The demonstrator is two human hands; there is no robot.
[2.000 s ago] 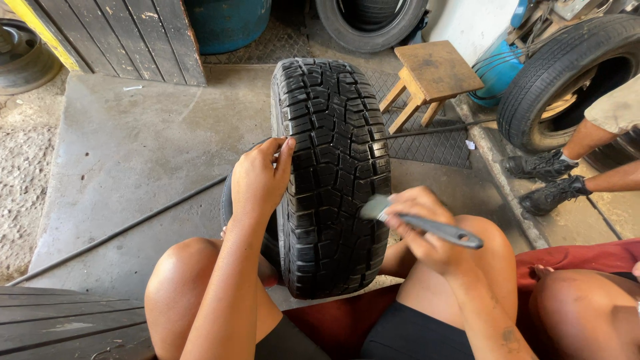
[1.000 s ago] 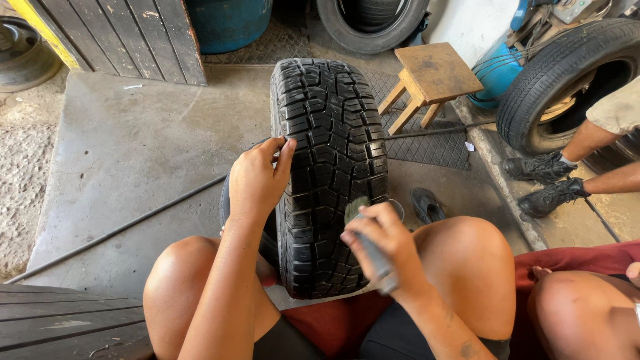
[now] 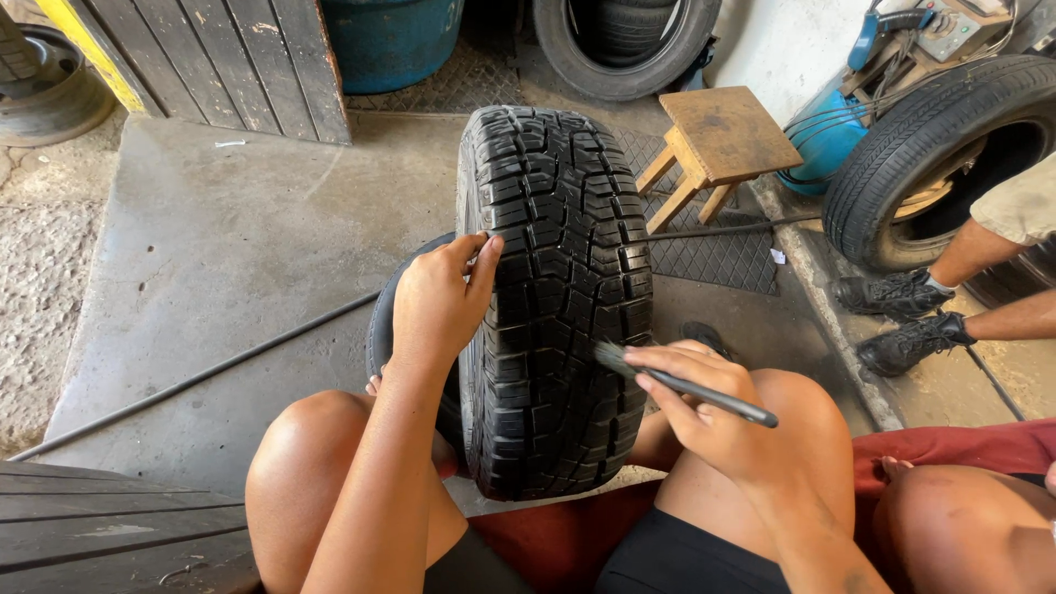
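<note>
A black off-road tire (image 3: 569,247) stands upright between my knees, its tread facing me and looking wet or glossy. My left hand (image 3: 445,297) rests on the tire's left shoulder, with thumb and fingers pinching the edge. In my right hand (image 3: 709,396) is a paintbrush (image 3: 701,393) with a dark grey handle; its bristles are at the right part of the tread. Another tire (image 3: 381,330) lies behind and left of the upright one, mostly hidden.
A wooden stool (image 3: 730,136) stands beyond the tire on the right. A hose (image 3: 206,375) runs over the concrete floor. A person's boots (image 3: 907,342) are at the right, near a large leaning tire (image 3: 858,190). Another person's knee (image 3: 949,528) is close on my right.
My right hand with the brush moved left over the tread, and is now back toward the tire's right side. My left hand has stayed on the tire's left edge.
</note>
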